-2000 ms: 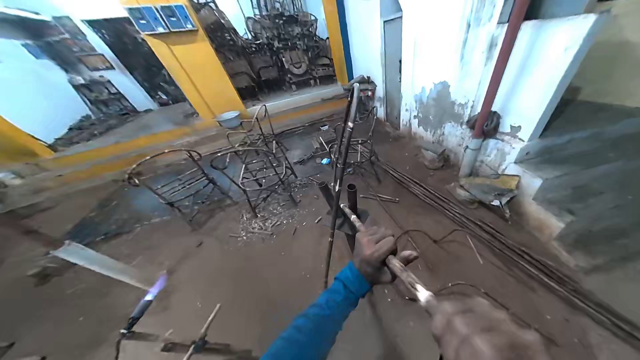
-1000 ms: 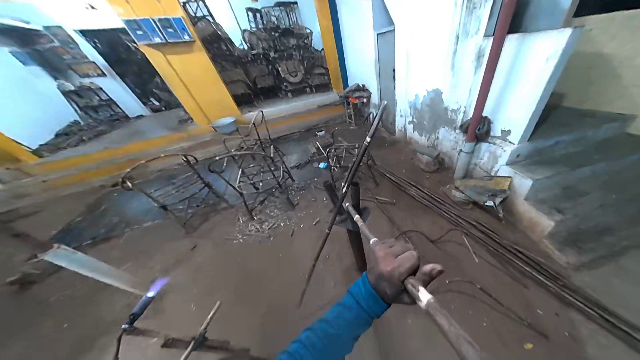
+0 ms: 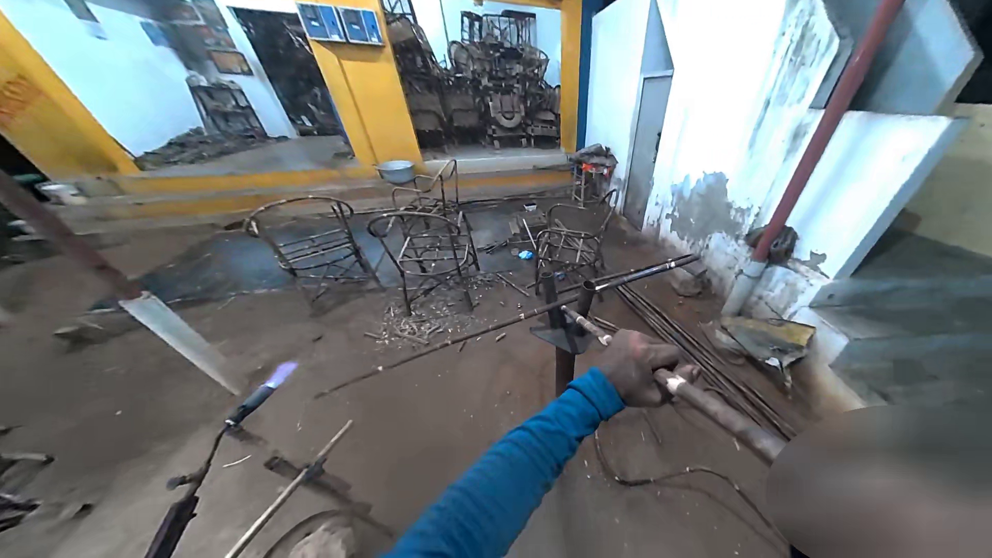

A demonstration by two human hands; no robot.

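Observation:
My left hand (image 3: 639,368), in a blue sleeve, is closed around a thick cane pole (image 3: 721,415). The pole's far end meets a metal post with two upright tubes (image 3: 566,337). A long, dark, jointed cane (image 3: 465,337) passes through this fork, one end low at the left and the other raised at the right. At the lower right a large blurred shape covers the pole's near end; whether it is my right hand cannot be told. A lit gas torch (image 3: 252,403) with a bluish flame stands at the lower left.
Bent cane chair frames (image 3: 422,240) stand beyond the post, with cane scraps (image 3: 411,325) beside them. Long canes (image 3: 682,349) lie on the ground at the right, near a pipe (image 3: 821,139) and white wall. A light stick (image 3: 291,488) is near the torch. A flat metal blade (image 3: 182,341) is left.
The long dark cane has swung from steep to a low slant, its upper end moving right and down. My left hand stays on the pole. My right hand, seen earlier at the pole, is no longer plain.

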